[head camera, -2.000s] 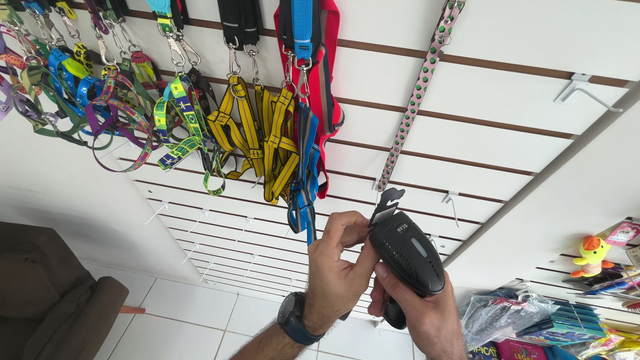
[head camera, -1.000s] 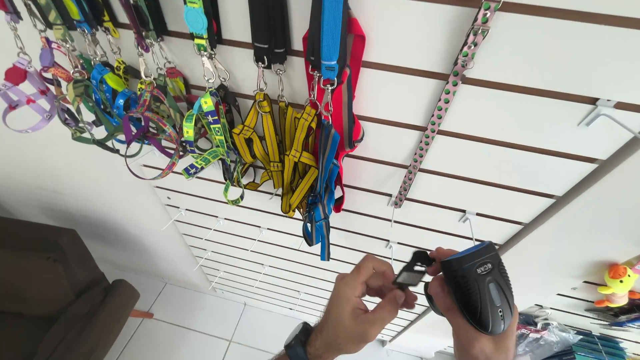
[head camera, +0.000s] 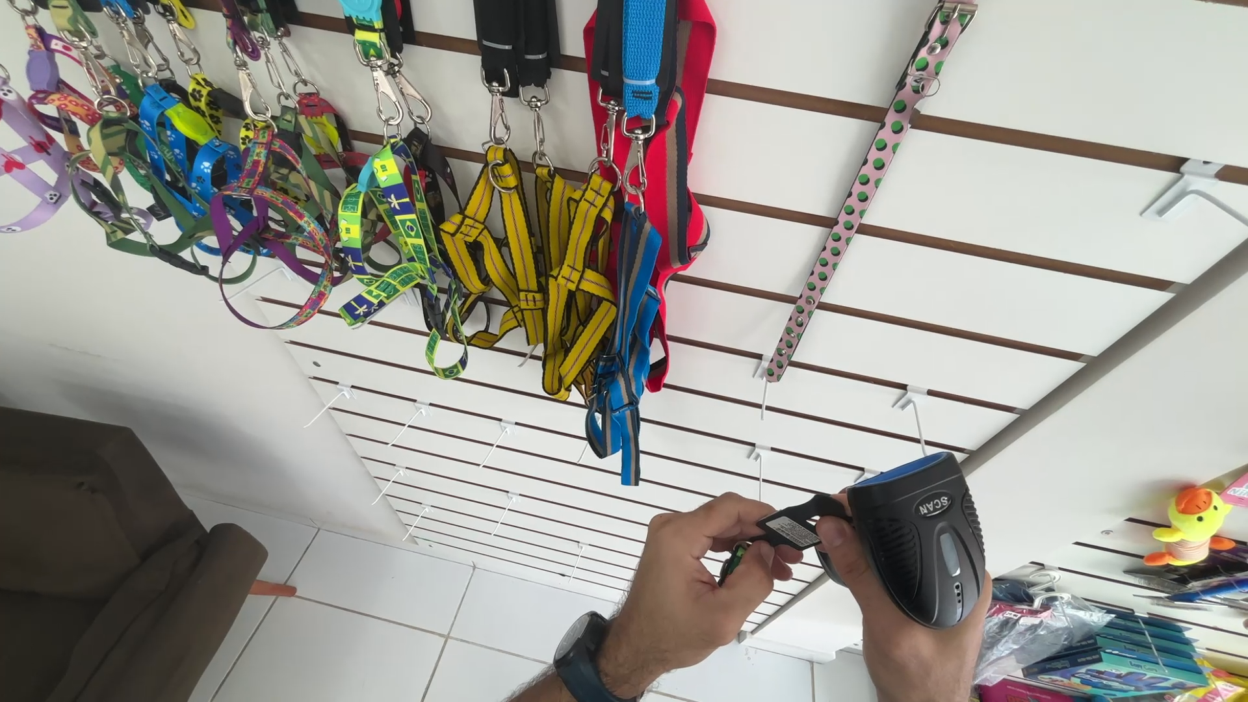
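Note:
My right hand (head camera: 912, 624) grips a black handheld barcode scanner (head camera: 921, 541) with a blue rim, its thumb touching the edge of a black hang tag. Between the fingers and thumb of my left hand (head camera: 687, 575) is that black hang tag (head camera: 792, 529), which bears a white barcode label; a small green item (head camera: 733, 563) shows at the fingertips. Just left of the scanner's front end, the tag's hook part curves toward it. A dark wristwatch (head camera: 585, 658) is on my left wrist. The lower part of the scanner is hidden by my right hand.
Yellow harnesses (head camera: 575, 283), a blue harness (head camera: 624, 341) and several patterned ones hang on a white slatwall (head camera: 975, 322). A pink studded collar (head camera: 858, 205) hangs to their right. Bare white hooks (head camera: 912, 405) stick out. A brown armchair (head camera: 107, 546) stands left, a plush duck (head camera: 1191, 526) and packaged goods right.
The tag was beside the scanner, then lower and apart from it; now it is raised near the scanner's front, its label showing. The scanner has turned since the earliest frame.

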